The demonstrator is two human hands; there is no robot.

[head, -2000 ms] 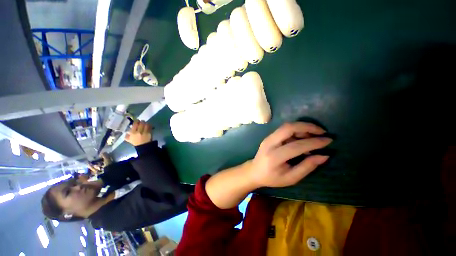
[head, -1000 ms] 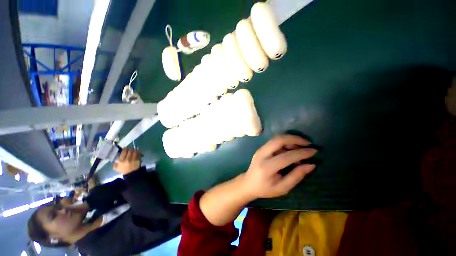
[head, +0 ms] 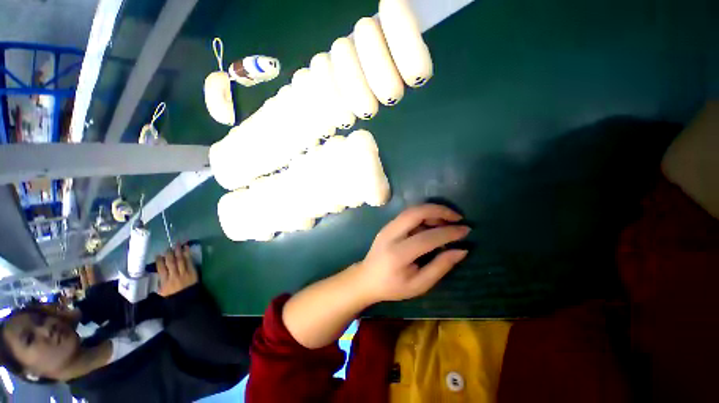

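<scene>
Cream oval pieces stand packed side by side in two long rows on the dark green table, a longer row and a shorter row. Small dark marks show at the near ends of several pieces. My left hand rests on the table below the rows, fingers bent and apart, holding nothing and not touching the pieces. A dim, cut-off part of my right hand or wrist shows at the right edge above a dark red sleeve; its fingers are out of view.
Beyond the rows, a cream piece and a striped piece lie joined, with a cord loop. More looped items lie farther left. A grey metal bar crosses at left. A neighbouring person in dark clothes has a hand by a white tool.
The whole view has shifted, so the rows and my left hand sit farther left. More of my right arm shows. The neighbour's white tool has turned upright. My left hand keeps its pose.
</scene>
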